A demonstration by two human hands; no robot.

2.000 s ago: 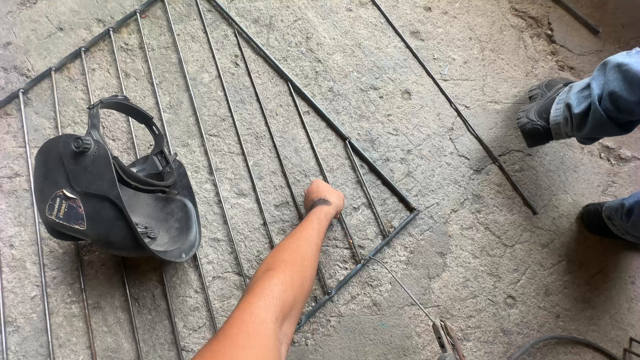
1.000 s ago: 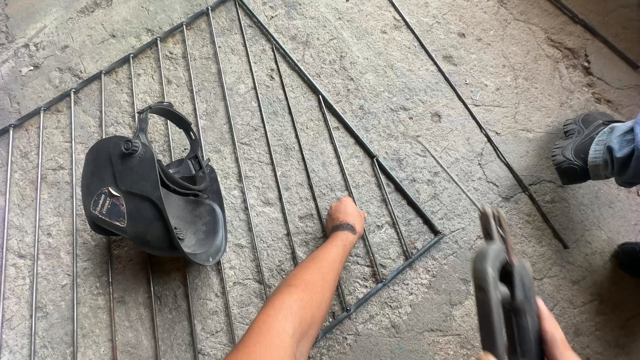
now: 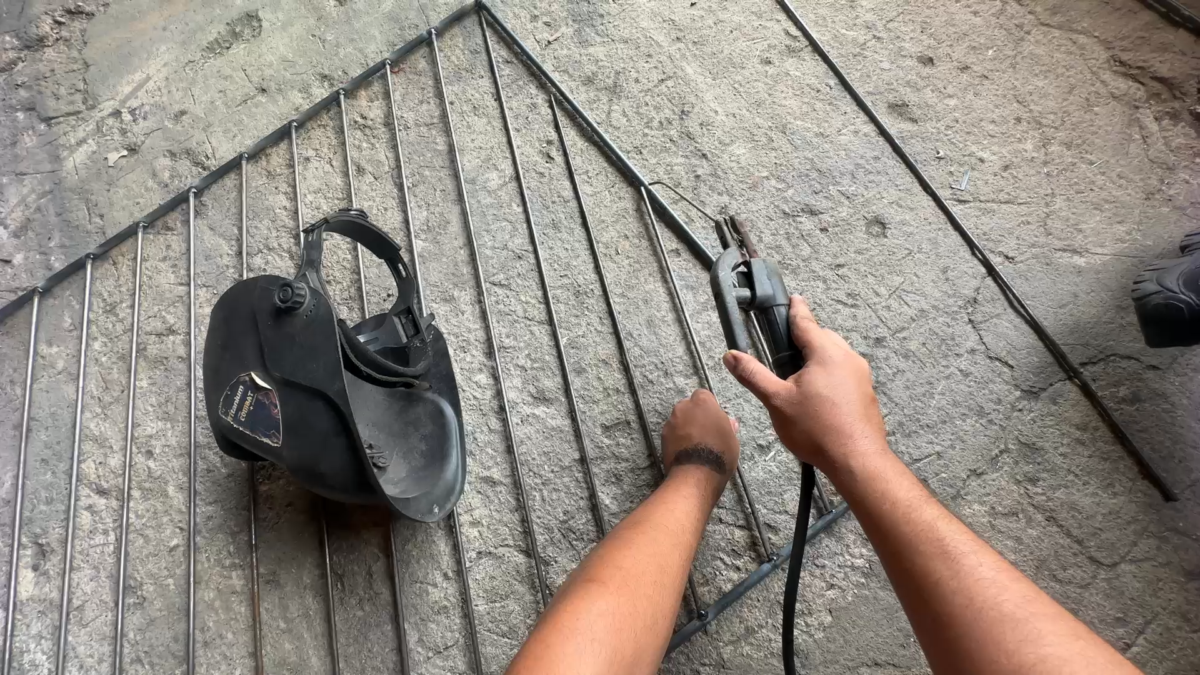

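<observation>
My left hand [image 3: 699,433] is closed around a thin steel rod [image 3: 677,298] of a metal grille that lies flat on the floor. Beside it, on the right, my right hand [image 3: 814,384] grips a black welding electrode holder [image 3: 756,292], whose cable hangs down below the palm. A thin bent welding electrode [image 3: 686,199] sticks out of the holder's jaws toward the upper left. Its tip is at the frame bar [image 3: 600,136], near the upper end of the held rod; whether they touch I cannot tell.
A black welding helmet [image 3: 328,394] rests on the grille's rods, left of my hands. On the right a long loose metal bar [image 3: 975,246] lies on the rough concrete floor [image 3: 937,422]. Another person's dark shoe [image 3: 1167,295] shows at the right edge.
My right hand has come in from the lower right with the electrode holder, bringing the electrode over to the frame bar. My left hand still holds a rod. The electrode was straight and is now bent.
</observation>
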